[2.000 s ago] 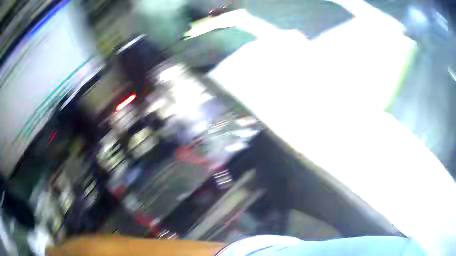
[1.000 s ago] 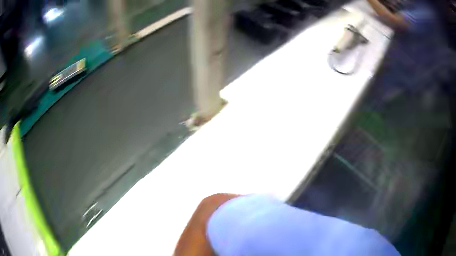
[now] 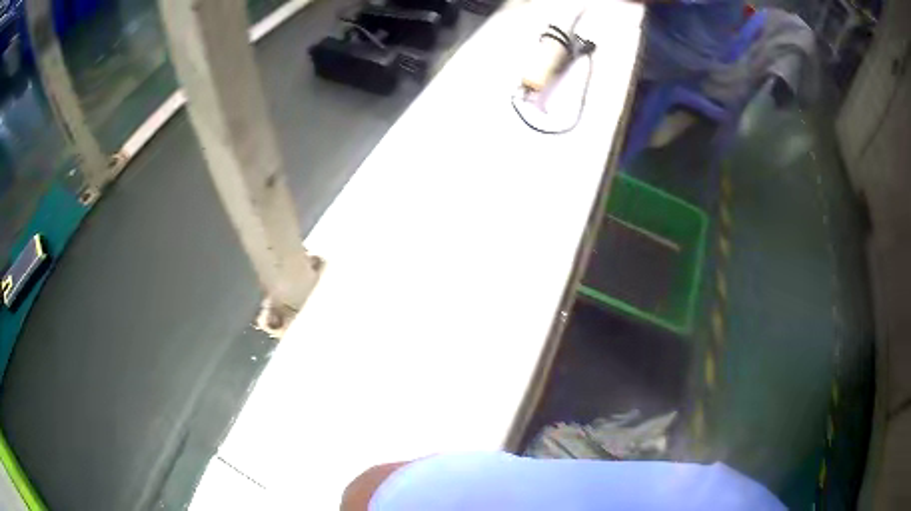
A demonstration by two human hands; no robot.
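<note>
No hand of mine shows clearly; a light-blue sleeve (image 3: 569,486) with a bit of bare arm comes in at the bottom edge, and the hand on it is out of the picture. Nearest in front of me is a long white work surface (image 3: 430,259), very bright, running away to the top. Far along it lies a beige and pinkish object (image 3: 545,65) with a thin dark cable looped around its near end. I cannot tell what it is.
A grey conveyor belt (image 3: 130,289) runs on the left, with black boxes (image 3: 355,64) at its far end. A pale post (image 3: 235,150) rises between belt and surface. A green crate (image 3: 696,261) is on the right, near a purple stool (image 3: 685,105) and a person in blue (image 3: 689,35).
The view has swung from the test fixture and screen to the white surface, then further right. The green crate and aisle now show clearly. The sleeve stays at the bottom edge.
</note>
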